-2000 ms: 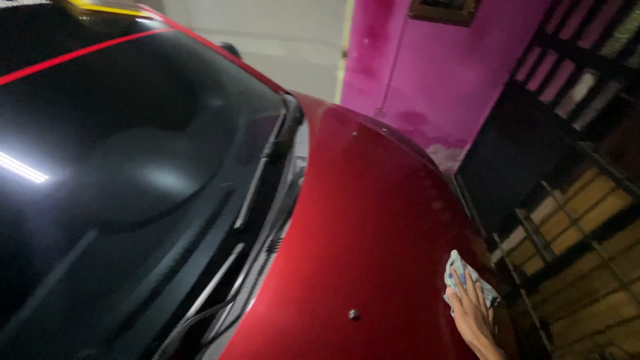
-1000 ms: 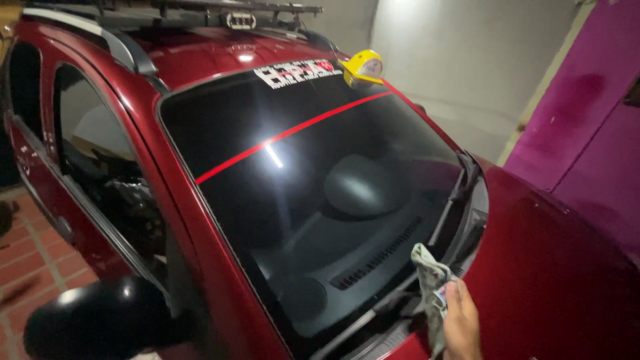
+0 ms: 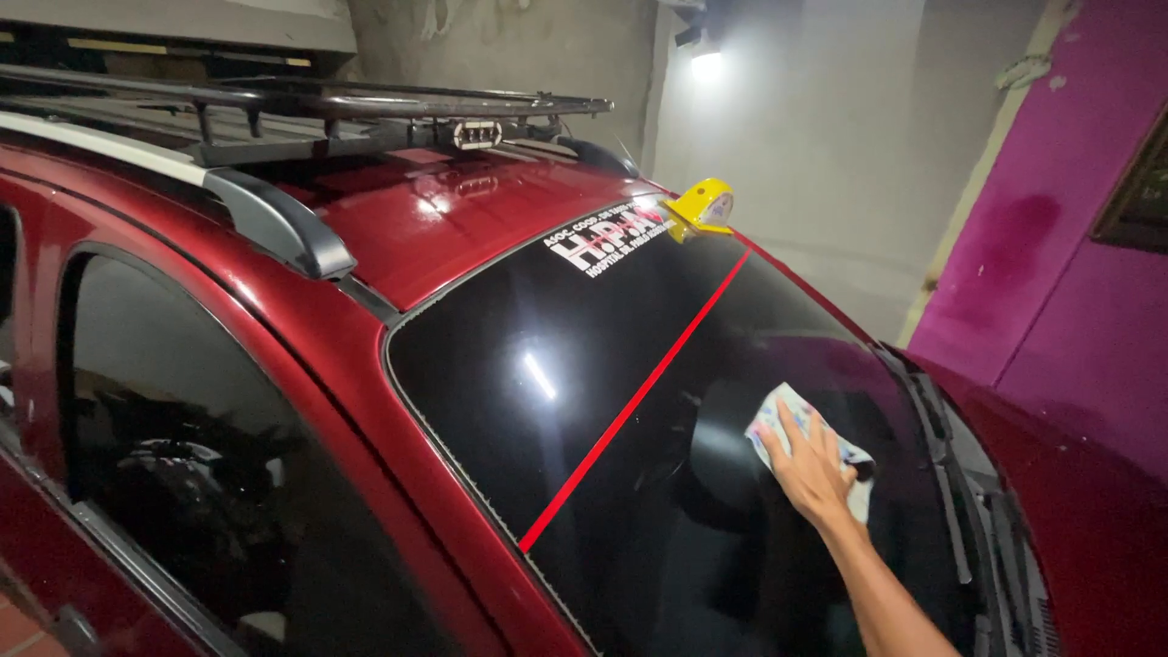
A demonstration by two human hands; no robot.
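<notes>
My right hand (image 3: 810, 470) presses a white patterned cloth (image 3: 856, 456) against the dark windshield (image 3: 639, 493) of a red car, its fingers spread over the cloth. A strip of red tape (image 3: 639, 399) runs across the glass, to the left of the hand. At the top edge of the windshield rests a yellow tape dispenser (image 3: 701, 208), beside a white decal (image 3: 607, 239) that bears writing. The wipers (image 3: 949, 493) lie along the lower edge of the glass, right of the hand. My left hand is not in view.
A black roof rack (image 3: 383, 102) with a small lamp (image 3: 478, 135) stands on the car roof. The red hood (image 3: 1095, 511) extends to the right, near a purple wall (image 3: 1031, 237). A grey wall with a lit lamp (image 3: 705, 64) is behind the car.
The right hand and cloth were over the hood, then near the wipers, and now lie on the windshield's middle. The view has swung toward the windshield and roof.
</notes>
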